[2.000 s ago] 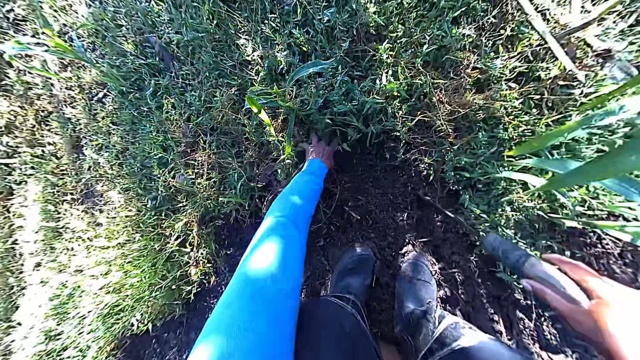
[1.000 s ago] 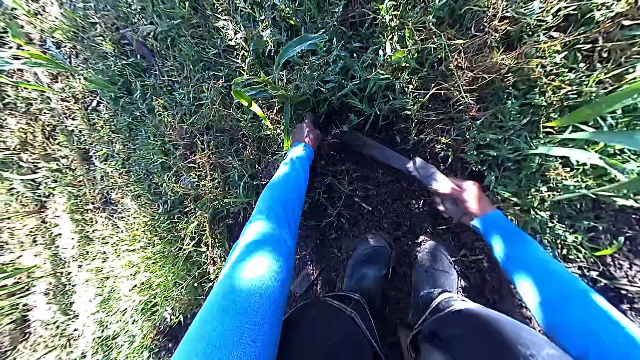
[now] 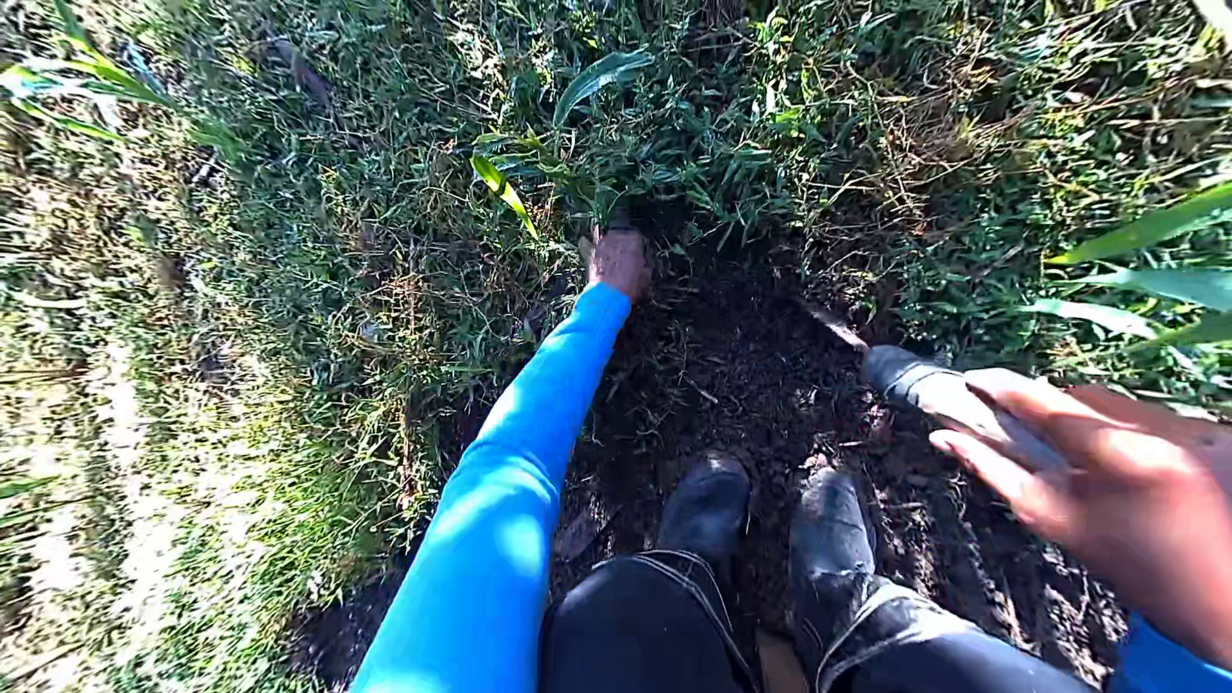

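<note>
My left hand (image 3: 619, 262) reaches into the low green weeds (image 3: 674, 164) at the edge of the dark bare soil (image 3: 741, 356); its fingers are hidden among the leaves, so what they touch cannot be told. At the right, my right hand (image 3: 1088, 462) is closed round the pale, worn handle of a hand tool (image 3: 948, 393). A thin, blurred metal part runs from the handle toward the upper left, low over the soil; its full shape cannot be made out. A yellow-green leaf (image 3: 505, 195) stands just above left of my left hand.
My dark boots (image 3: 707, 505) stand on the muddy soil below. Broad-leaved plants (image 3: 1155, 279) lean in from the right, and another leafy plant (image 3: 87, 82) grows at the upper left. Sunlit grass (image 3: 221, 520) covers the lower left.
My right hand with the tool was near my left hand a second ago and has drawn back to the right. My left hand remains in the weeds.
</note>
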